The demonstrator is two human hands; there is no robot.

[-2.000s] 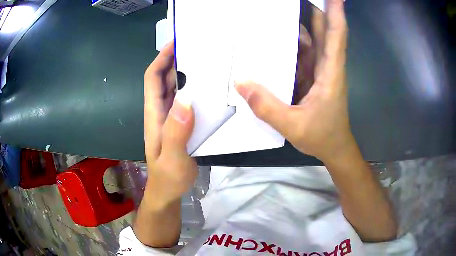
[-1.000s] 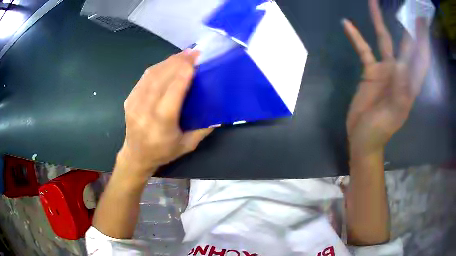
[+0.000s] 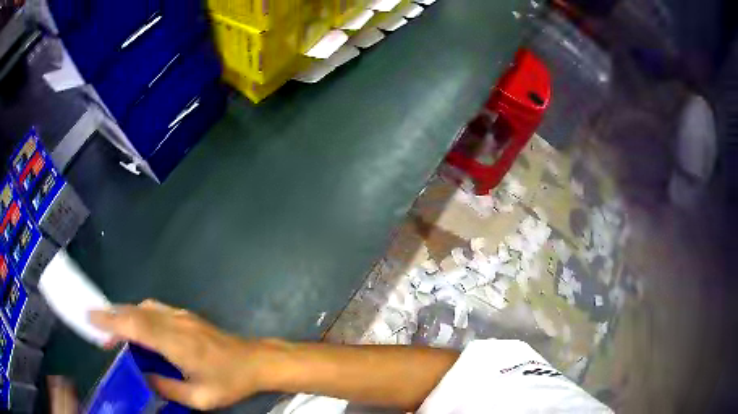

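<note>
A blue carton [image 3: 125, 384] is at the bottom left, partly cut off by the edge. My right hand [image 3: 182, 352] reaches in from the right, with its fingers closed around the carton's near side. A blurred white piece [image 3: 73, 295] extends up and left from its fingertips. I cannot tell whether this is a carton flap or a separate card. Only a blurred sliver of what looks like my left hand [image 3: 61, 396] shows at the bottom left edge. Its grip is hidden.
Printed blue cartons [image 3: 32, 174] stand in rows at the left. A dark blue stack [image 3: 133, 73] and yellow cartons [image 3: 263, 48] stand at the back of the green table [image 3: 243, 218]. A red stool [image 3: 518, 101] is on the paper-littered floor [image 3: 485, 275] beyond the table edge.
The view has swung round to the stacks and floor. My right hand was open and apart from the carton; now it is at the carton. My left hand has mostly left the view.
</note>
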